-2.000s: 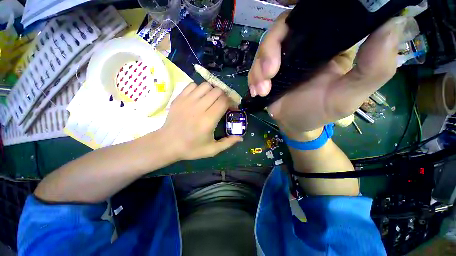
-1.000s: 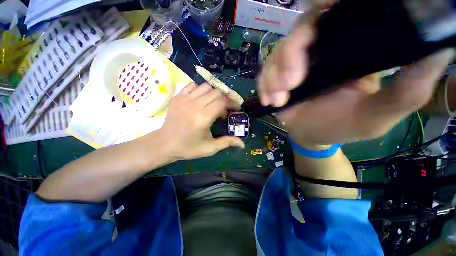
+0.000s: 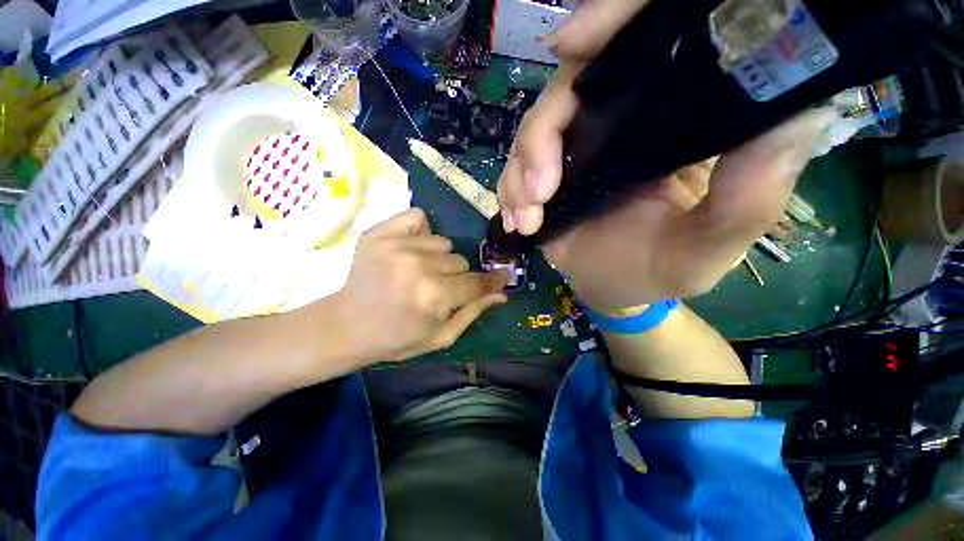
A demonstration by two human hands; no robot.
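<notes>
A small dark rounded-square watch module (image 3: 503, 264) with a bright inside lies on the green bench in front of me. My left hand (image 3: 414, 277) is beside it on the left, with fingertips reaching onto the module. My right hand (image 3: 677, 217) holds a thick black handpiece (image 3: 661, 100) with a worn label. The handpiece's lower end is close over the module's top edge; whether it touches cannot be told. A blue band is on my right wrist.
A white tape roll (image 3: 333, 127) lies on cream sheets (image 3: 211, 269) at left, near printed label strips (image 3: 116, 95). A pale-handled probe (image 3: 455, 178) lies above my left hand. Small parts (image 3: 542, 320) lie near the bench edge. Red digits (image 3: 891, 359) glow at right.
The black handpiece and my right hand have moved left, with the tip now over the module's top edge. My left fingers have shifted from around the module's side onto its face.
</notes>
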